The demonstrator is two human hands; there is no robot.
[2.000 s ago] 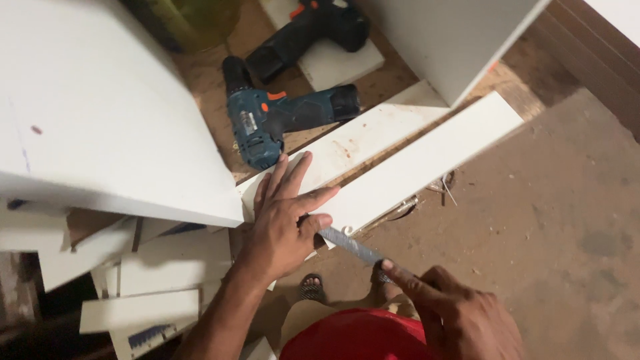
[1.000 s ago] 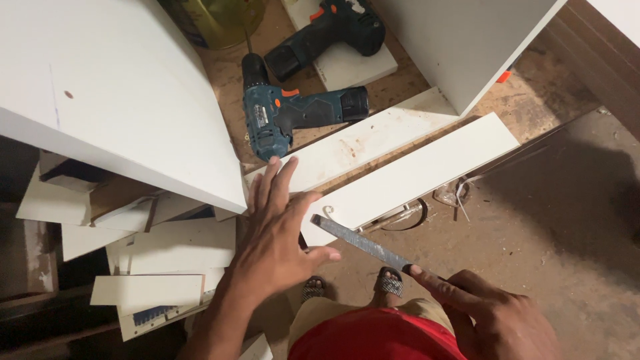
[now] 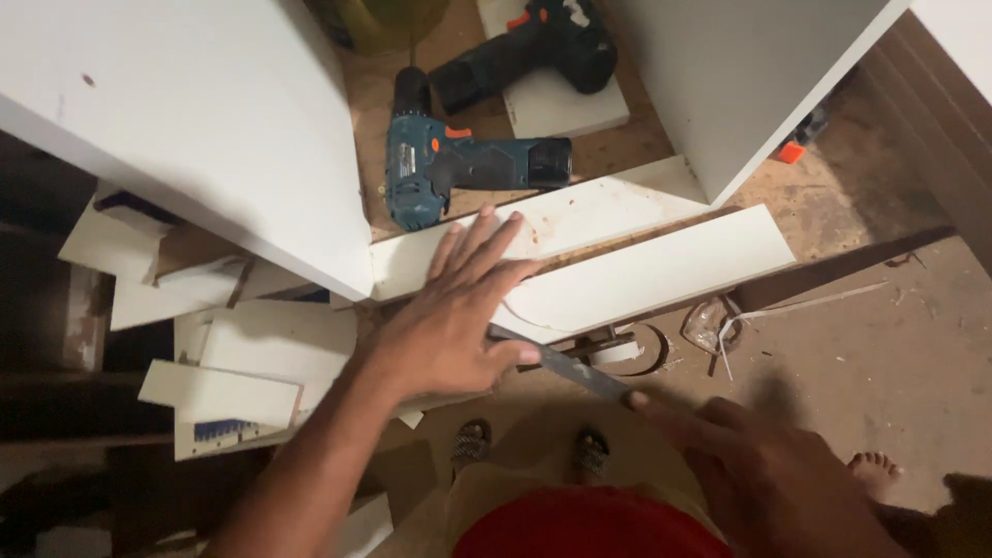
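Observation:
My right hand (image 3: pixel 744 442) grips the lower end of a flat metal file (image 3: pixel 581 372). The file's upper part lies against the near left end of a narrow white laminated board (image 3: pixel 659 271), and its tip is partly hidden by my left hand. My left hand (image 3: pixel 457 325) rests flat with fingers spread, its fingertips on a second white strip (image 3: pixel 604 209) and its thumb over the file. A thin curled shaving or strip of edging shows at the board's end. A blue and black cordless drill (image 3: pixel 442 163) lies just beyond my left fingertips.
A second cordless tool (image 3: pixel 535 54) lies behind the drill. White panels rise at left (image 3: pixel 194 139) and right (image 3: pixel 721 85). White board offcuts (image 3: pixel 271 349) are piled at lower left. A clear plastic scrap (image 3: pixel 709 322) hangs or lies beyond the board's near edge. Another person's bare foot (image 3: pixel 876 469) is at lower right.
The file was clear of my left hand a second ago; now its tip is at the board's end, under my left thumb. A bare foot has come into view at lower right.

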